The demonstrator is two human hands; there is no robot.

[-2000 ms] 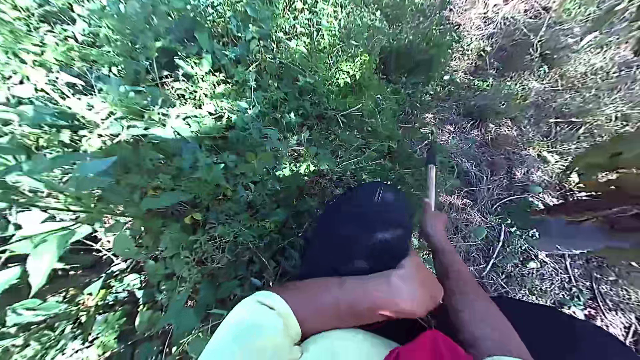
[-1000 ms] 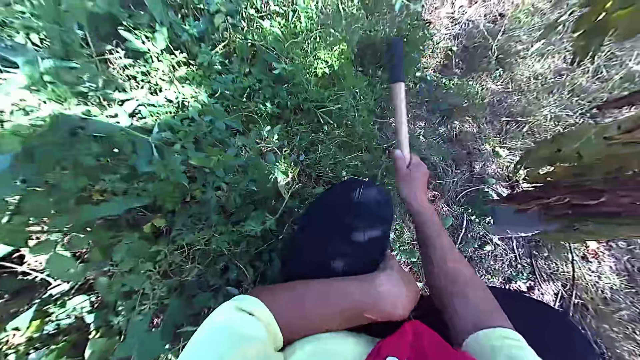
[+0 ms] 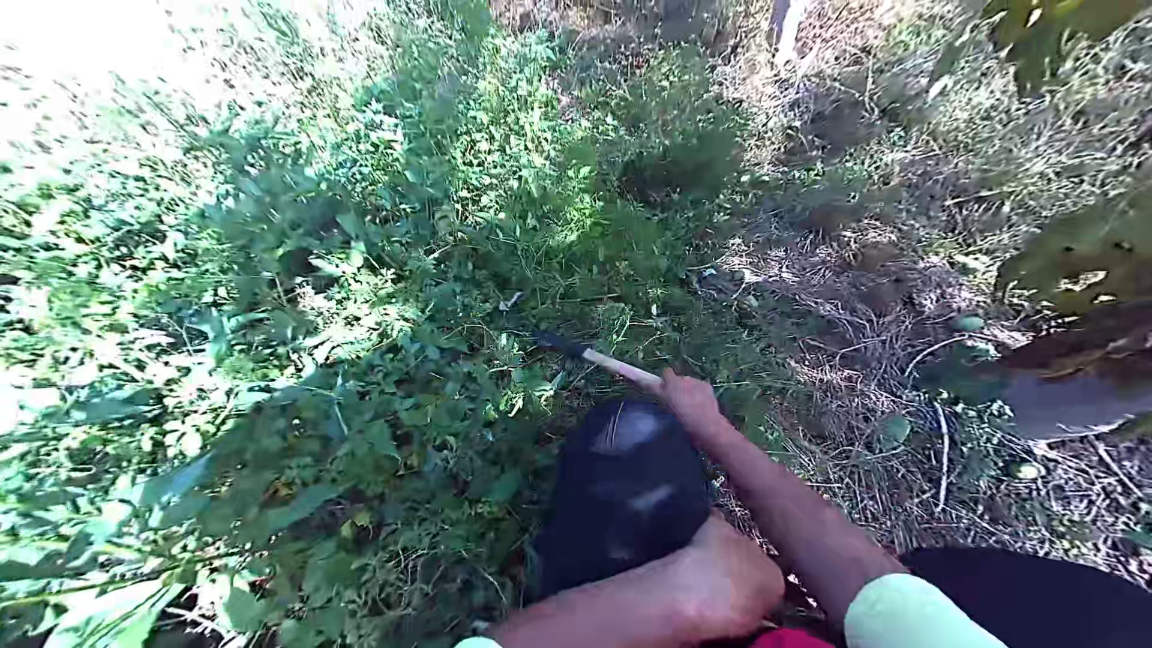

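Observation:
My right hand (image 3: 691,401) is closed around the light wooden handle (image 3: 621,367) of a hand tool. The tool's dark metal head (image 3: 560,344) points up and left, low among green weeds (image 3: 504,396); its exact kind is unclear. My left hand (image 3: 733,571) rests folded beside my raised knee (image 3: 630,477) in dark trousers, near my right forearm. The fingers of the left hand are turned away, so whether it holds anything is hidden.
Dense leafy weeds (image 3: 315,423) spread across the left and middle. Dry straw and twigs (image 3: 837,315) cover the ground at right. A trunk or branch with brown leaves (image 3: 1089,351) stands at the right edge. A pale stem (image 3: 787,27) rises at the top.
The tool in my right hand has swung from pointing upward to pointing left, down among the weeds past my knee. My left hand stays by the knee. The view has tilted up somewhat.

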